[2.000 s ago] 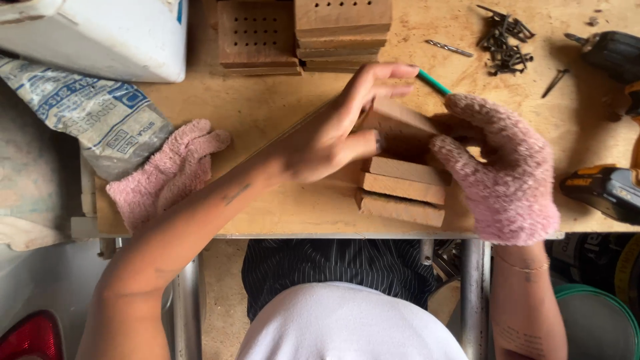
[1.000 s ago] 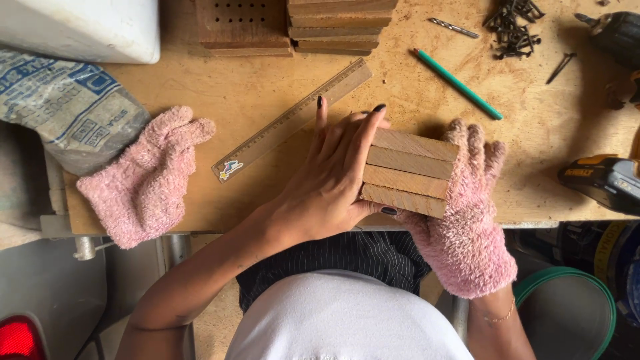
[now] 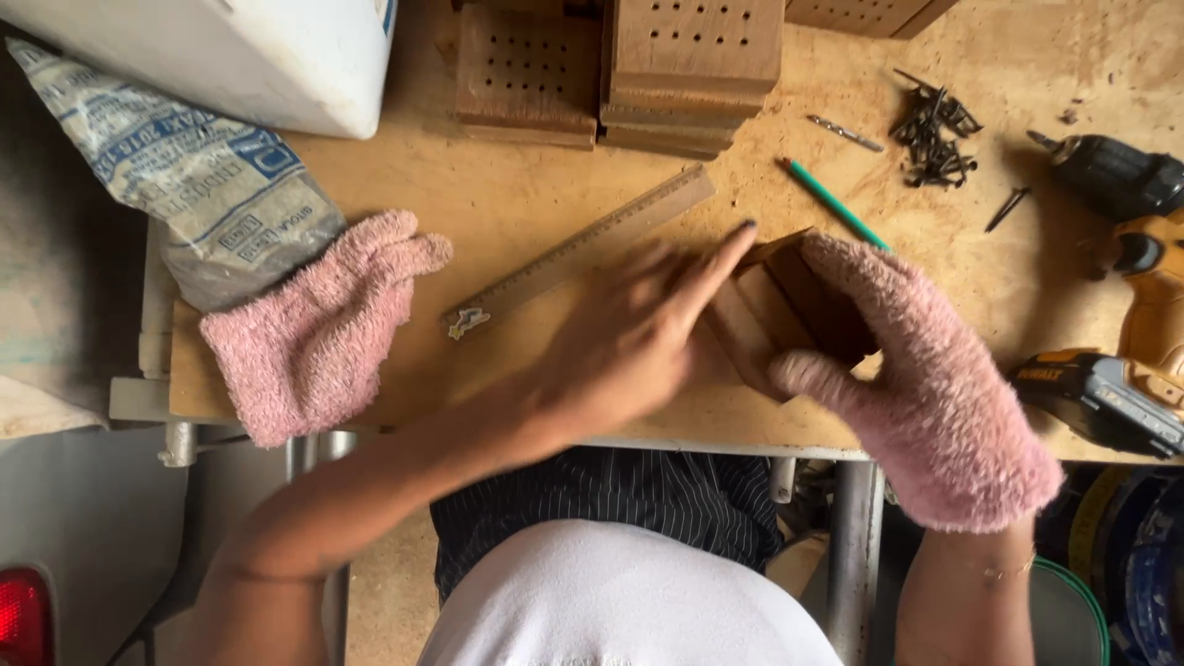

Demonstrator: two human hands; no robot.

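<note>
My right hand (image 3: 925, 388), in a fuzzy pink glove, grips a small stack of wooden blocks (image 3: 763, 319) at the table's front edge, fingers behind it and thumb in front. Bare and slightly blurred, my left hand (image 3: 638, 333) is beside the stack's left side with its fingers spread; whether it touches the wood is unclear. A wooden ruler (image 3: 583, 245) with a sticker lies just beyond that hand. Behind the blocks is a green pencil (image 3: 837, 203), partly hidden by the glove. The other pink glove (image 3: 324, 333) lies at the left.
Stacked blocks with drilled holes (image 3: 694, 55) stand at the back, beside a lower stack (image 3: 527, 79). To the right are a drill bit (image 3: 844, 133), dark screws (image 3: 934, 134) and a yellow-black DeWalt cordless drill (image 3: 1147, 305). A white container (image 3: 240, 55) and a printed plastic bag (image 3: 203, 185) occupy the left.
The blocks in my right hand have turned from lying level to a slant. My left hand has come away from its closer hold around their left side, fingers now spread.
</note>
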